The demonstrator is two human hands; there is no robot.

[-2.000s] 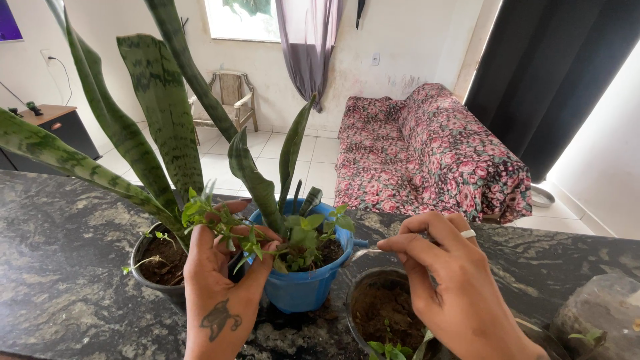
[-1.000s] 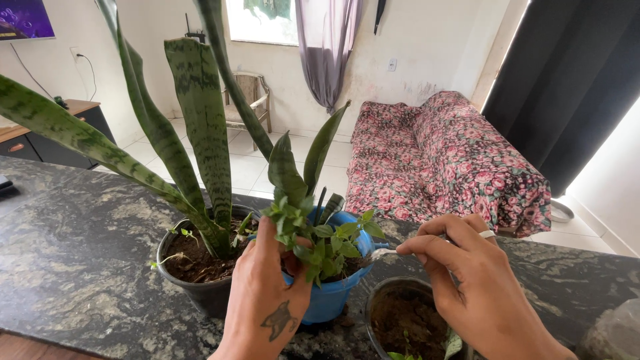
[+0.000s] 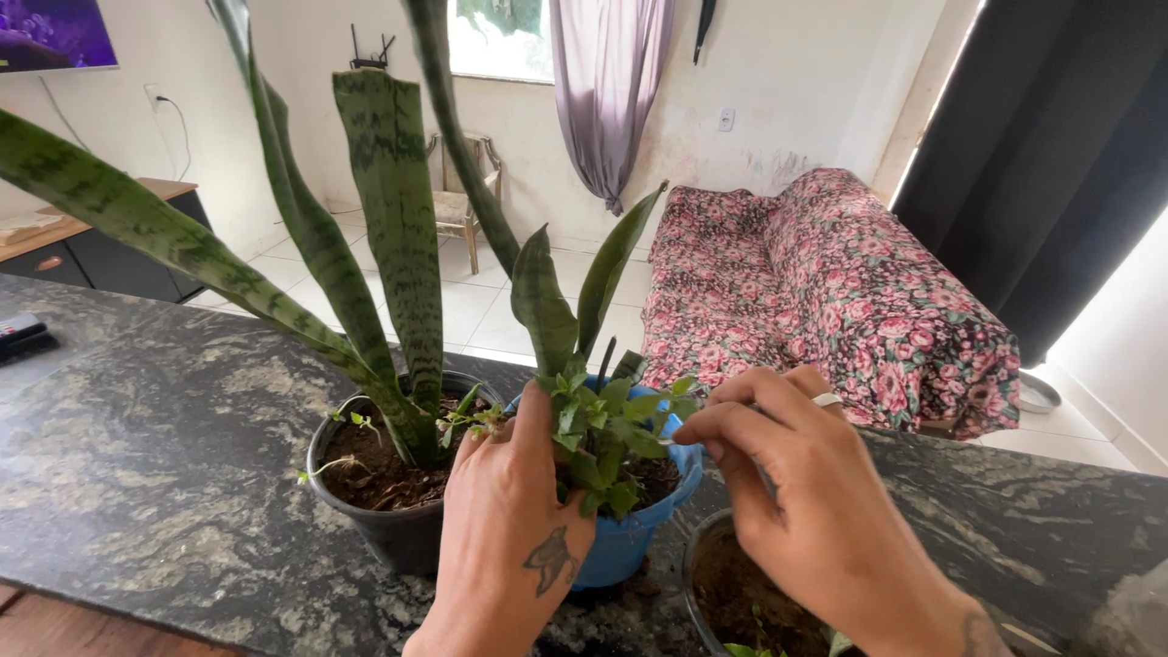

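Observation:
My left hand (image 3: 516, 511) is at the near left rim of the blue plastic pot (image 3: 630, 547), its fingers among small leafy green stems (image 3: 607, 429); the foliage hides its fingertips. My right hand (image 3: 794, 465), with a ring on one finger, pinches a thin pale utensil handle (image 3: 671, 442) at the blue pot's right rim; the rest of it is hidden by leaves. Snake plant leaves rise from the blue pot. To the left, a black pot (image 3: 401, 529) holds soil and a tall snake plant (image 3: 392, 228). Below my right hand is a dark pot of soil (image 3: 730, 584).
The pots stand on a dark stone counter (image 3: 182, 456). A remote control (image 3: 23, 333) lies at its left edge, and a blurred clear object (image 3: 1131, 611) is at the lower right. Beyond are a flower-covered sofa (image 3: 821, 301) and a wooden chair (image 3: 465, 192).
My left hand has lowered the leafy stems from above the blue pot's left side into the pot. My right hand has brought the thin utensil further in over the rim. The view has shifted left.

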